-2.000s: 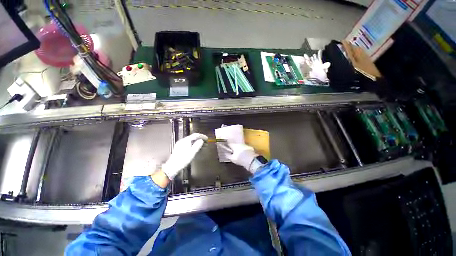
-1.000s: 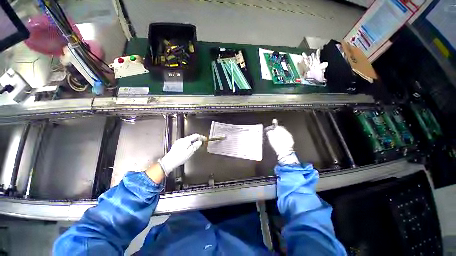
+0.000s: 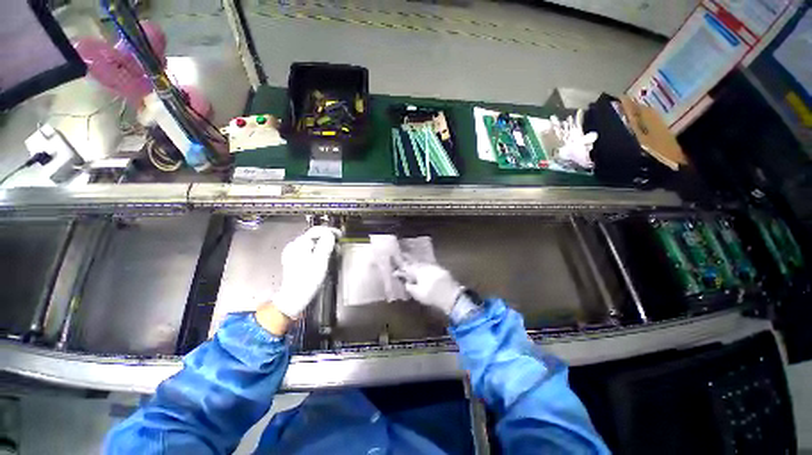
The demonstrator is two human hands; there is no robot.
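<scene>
A white paper sheet [image 3: 363,274] lies over the grey plate of the conveyor, its right part lifted and bent. My right hand [image 3: 431,286], in a white glove, grips the lifted part at its lower right. My left hand [image 3: 307,268], in a white glove, is at the left of the sheet. A thin stick with a yellow part, the yellow-handled tool [image 3: 354,240], sticks out to the right from my left fingers, over the sheet's top edge. The fingertips are blurred.
Behind the conveyor rail [image 3: 401,194] are a black parts bin [image 3: 328,101], pale green strips [image 3: 426,149], a spare board [image 3: 516,142] and crumpled white gloves [image 3: 575,142]. Circuit boards [image 3: 700,252] sit in black carriers at the right. A button box [image 3: 254,133] stands at the back left.
A second ago the sheet lay flat and spread; now it is bent and further left. My right hand has moved left onto it. My left hand has drawn slightly left with the tool.
</scene>
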